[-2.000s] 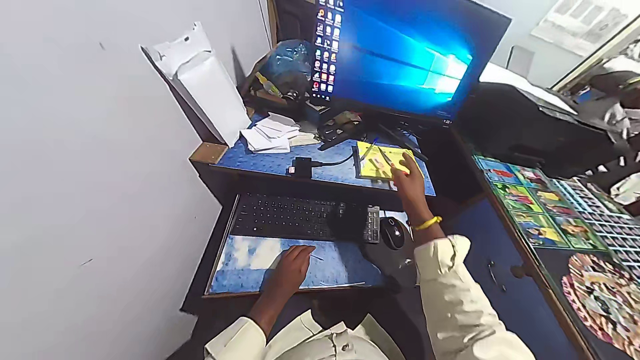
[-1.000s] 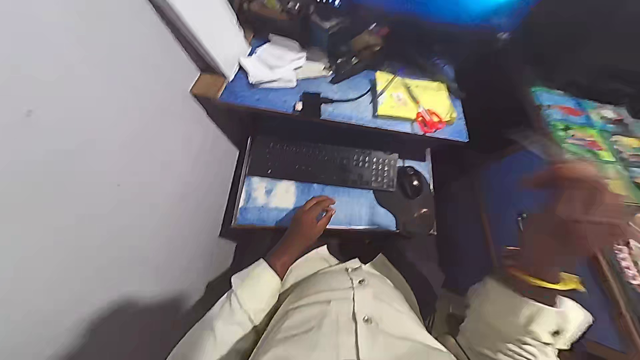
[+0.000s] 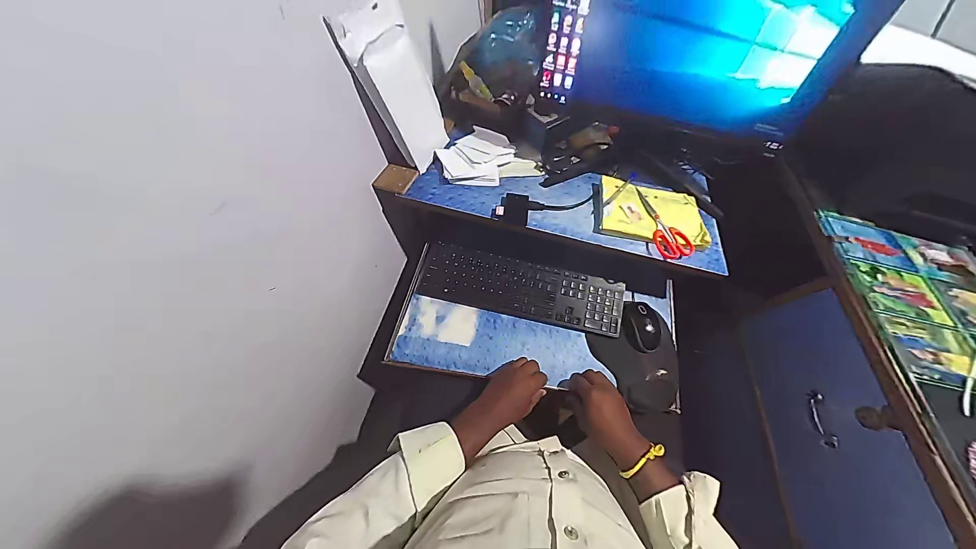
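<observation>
My left hand (image 3: 518, 389) rests at the front edge of the blue keyboard tray (image 3: 496, 343), its fingers curled over the rim. Close beside it, my right hand (image 3: 598, 404), with a yellow band at the wrist, touches the same edge near the mouse pad (image 3: 648, 377). Whether either hand grips the edge is hard to tell. Beyond them lie a black keyboard (image 3: 522, 286) and a black mouse (image 3: 643, 326). On the upper shelf, red-handled scissors (image 3: 671, 240) and a pen (image 3: 619, 191) lie on a yellow packet (image 3: 648, 210).
A lit monitor (image 3: 686, 61) stands behind the shelf, with folded white papers (image 3: 476, 156) and a black cable adapter (image 3: 515, 207) in front. A white box (image 3: 404, 91) leans by the wall. At right are a blue cabinet (image 3: 816, 366) and colourful picture sheets (image 3: 900, 290).
My right hand has come from the far right to the tray's front edge beside my left hand. Two seconds ago it was at the yellow packet. The view has shifted.
</observation>
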